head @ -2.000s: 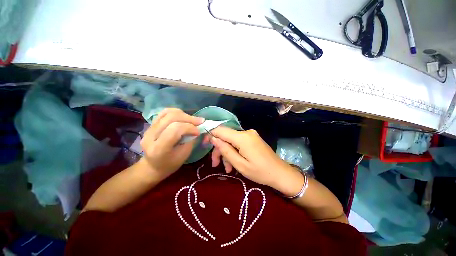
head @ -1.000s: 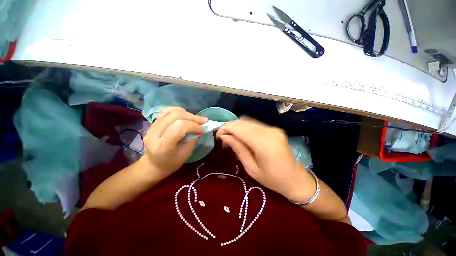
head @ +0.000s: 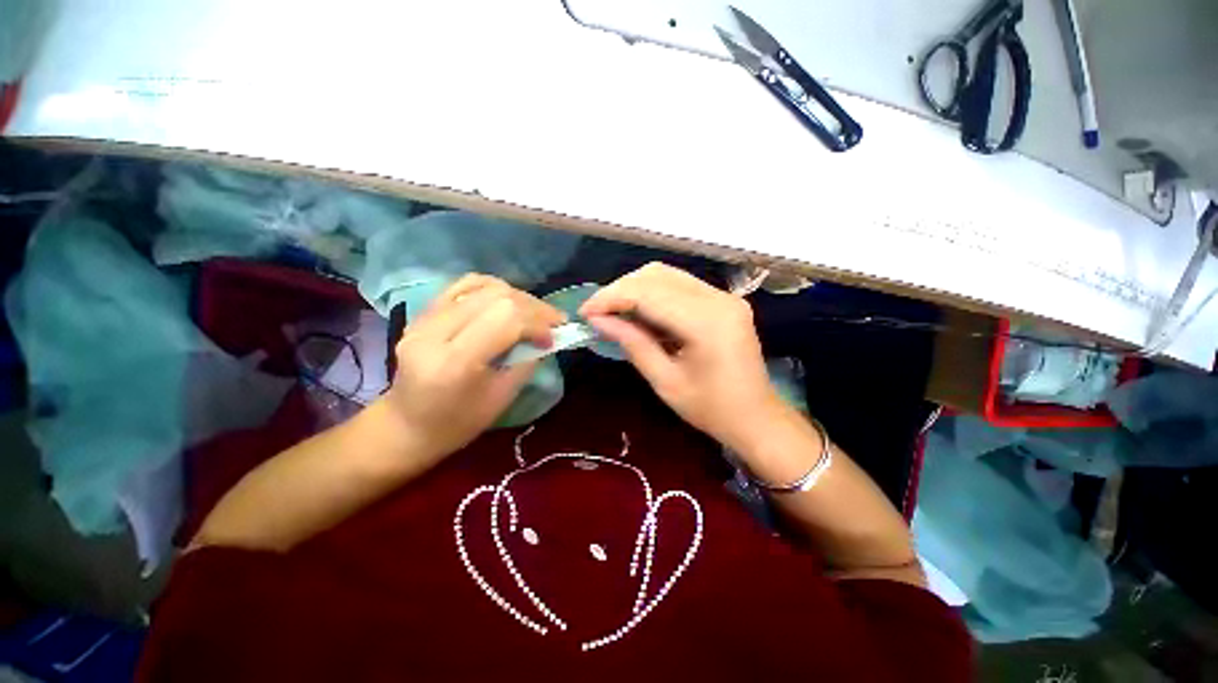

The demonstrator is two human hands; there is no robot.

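A pale aqua-green sheer fabric piece (head: pixel 572 335) is held above my lap, with a narrow folded edge stretched between my hands and a loop hanging below. My left hand (head: pixel 468 350) pinches the fold from the left, its fingers curled. My right hand (head: pixel 688 344) pinches the same edge from the right between thumb and fingers. The fingertips of both hands are close together. Whether a needle or thread is between them cannot be seen.
Black thread snips (head: pixel 791 80) lie on the white table (head: pixel 441 114). Black-handled shears (head: pixel 982 74) and a pen (head: pixel 1079 80) lie at the upper right. A red bin (head: pixel 999 380) holds pale pieces. Aqua fabric (head: pixel 100 380) hangs at the left, with more at the lower right.
My right hand has shifted and turned, from fingers overlapping the left hand's to pinching the fabric edge from the right. The view has shifted slightly.
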